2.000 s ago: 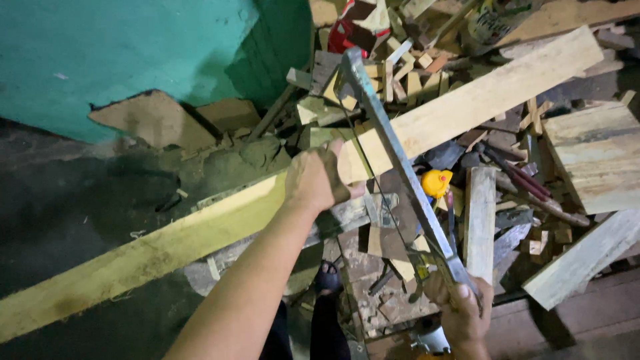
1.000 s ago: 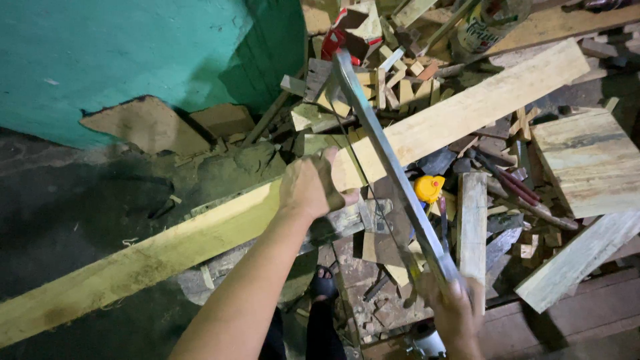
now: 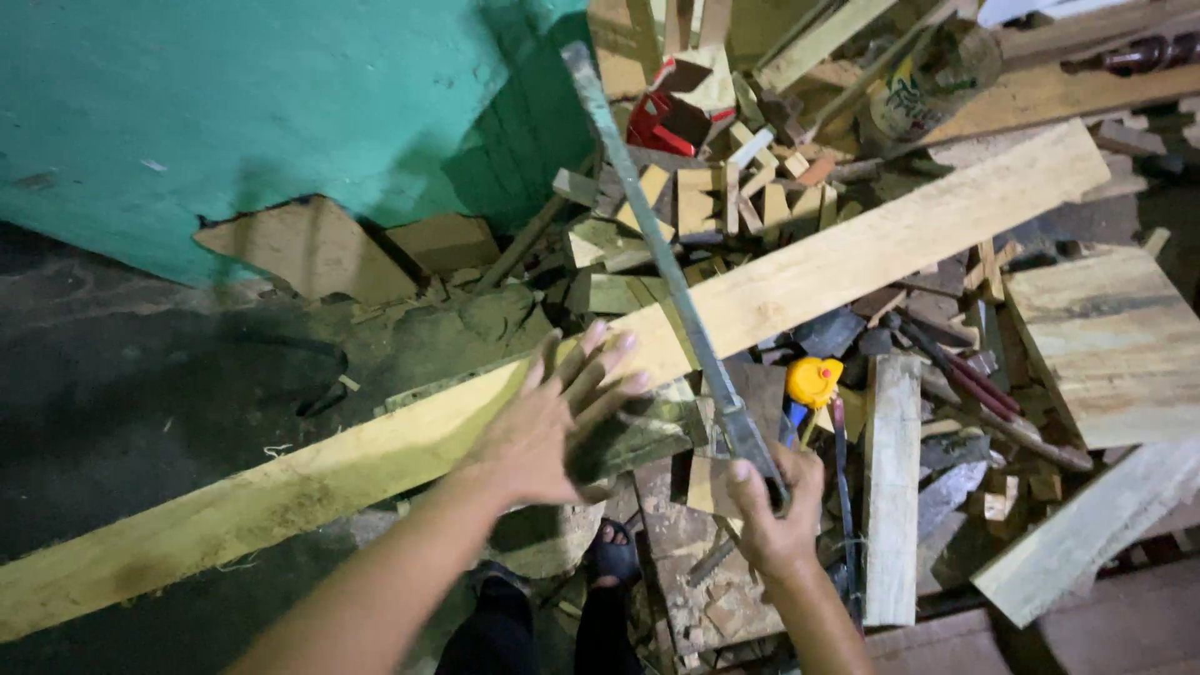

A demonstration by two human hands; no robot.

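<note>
A long pale wooden board (image 3: 769,291) runs diagonally from the lower left to the upper right, over a block of wood (image 3: 637,427). My left hand (image 3: 553,412) is over the board near its middle, fingers spread; whether it touches the wood is unclear. My right hand (image 3: 783,511) grips the near end of a metal-framed hand saw (image 3: 661,244), which crosses above the board just right of my left hand. The saw's blade is hard to make out from this angle. A yellow tape measure (image 3: 814,382) lies below the board, right of the saw.
Wood offcuts (image 3: 712,202) are heaped beyond the board. A clear plastic jar (image 3: 928,89) stands at the upper right. Pliers with red handles (image 3: 980,384), a grey wooden strip (image 3: 891,487) and a wide plank piece (image 3: 1111,347) lie to the right. A green wall (image 3: 281,103) borders the upper left.
My left hand, earlier closed around the board, has opened with its fingers spread. The saw is still in my right hand, and its frame has turned to a different angle.
</note>
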